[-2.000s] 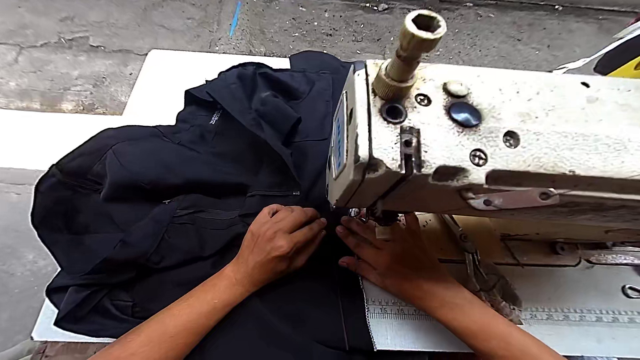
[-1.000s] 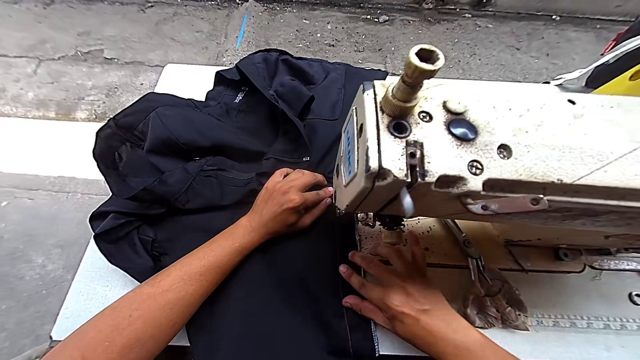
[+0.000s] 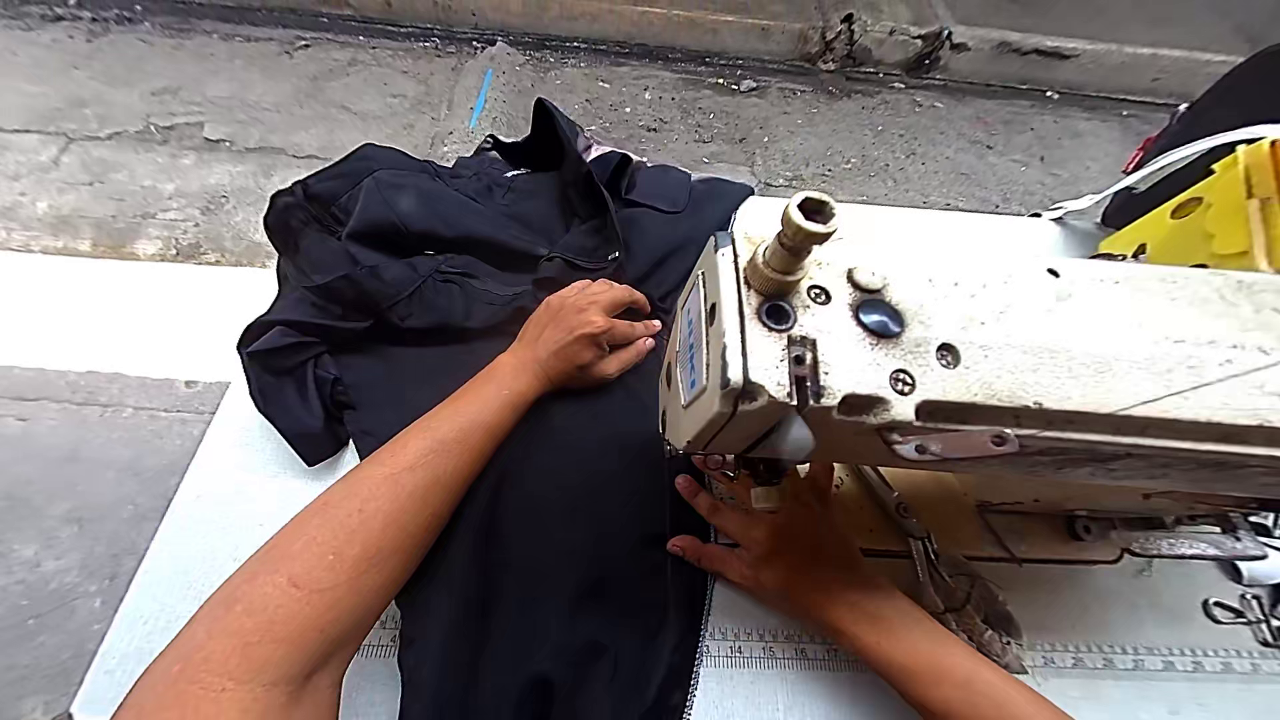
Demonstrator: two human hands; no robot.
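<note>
A black garment [image 3: 540,520] with a collar and pocket flap lies across the white table and runs under the head of a Juki sewing machine [image 3: 1000,330]. My left hand [image 3: 590,335] rests on the cloth left of the machine head, its fingers bent and pressed down; whether they pinch the fabric cannot be told. Fingers spread, my right hand [image 3: 770,545] lies at the garment's overlocked right edge beside the presser foot area, its fingertips on the cloth. The machine head hides part of that hand and the needle.
Metal scissors [image 3: 915,530] with a rag by their handles lie under the machine arm. A measuring tape [image 3: 800,650] runs along the white table [image 3: 180,600]. A yellow object [image 3: 1200,215] stands behind the machine, and concrete ground [image 3: 350,100] borders the table.
The garment's collar end has shifted away from me, toward the table's far edge. My left hand has moved forward along the machine head's left side. The view has shifted too.
</note>
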